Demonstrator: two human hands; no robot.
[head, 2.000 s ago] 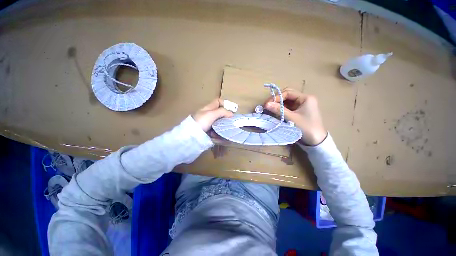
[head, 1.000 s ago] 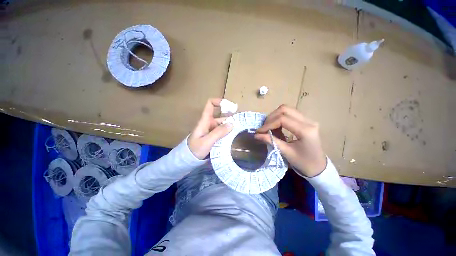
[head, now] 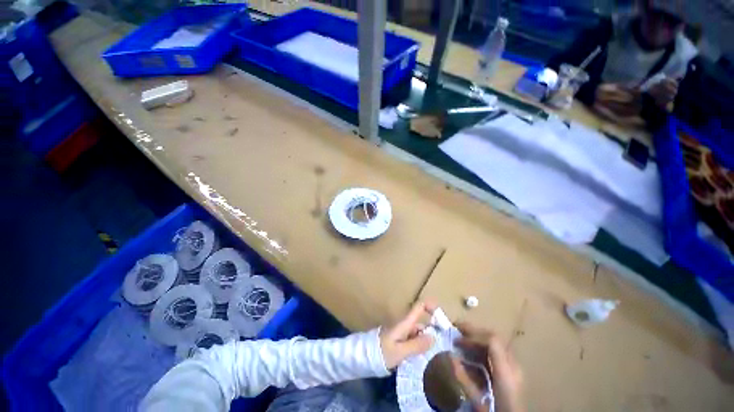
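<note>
A white wrapped coil ring is at the bottom edge of the picture, partly cut off. My left hand grips its upper left rim, with a small white wad at the index fingertip. My right hand is blurred at the ring's right side, fingers over the rim and the centre hole; its exact grip is unclear. A small white cap lies on the cardboard pad above the ring. A coil stack with loose lead wires lies further up the bench.
A white glue bottle lies at right. A large blue bin at lower left holds several stacked coils. Blue trays stand at the far end. A metal post and white sheets are beyond the bench. A person sits at upper right.
The view has swung left and up, showing the far bench and the person. The held ring now sits at the bottom edge. My left hand still holds it; my right hand is blurred.
</note>
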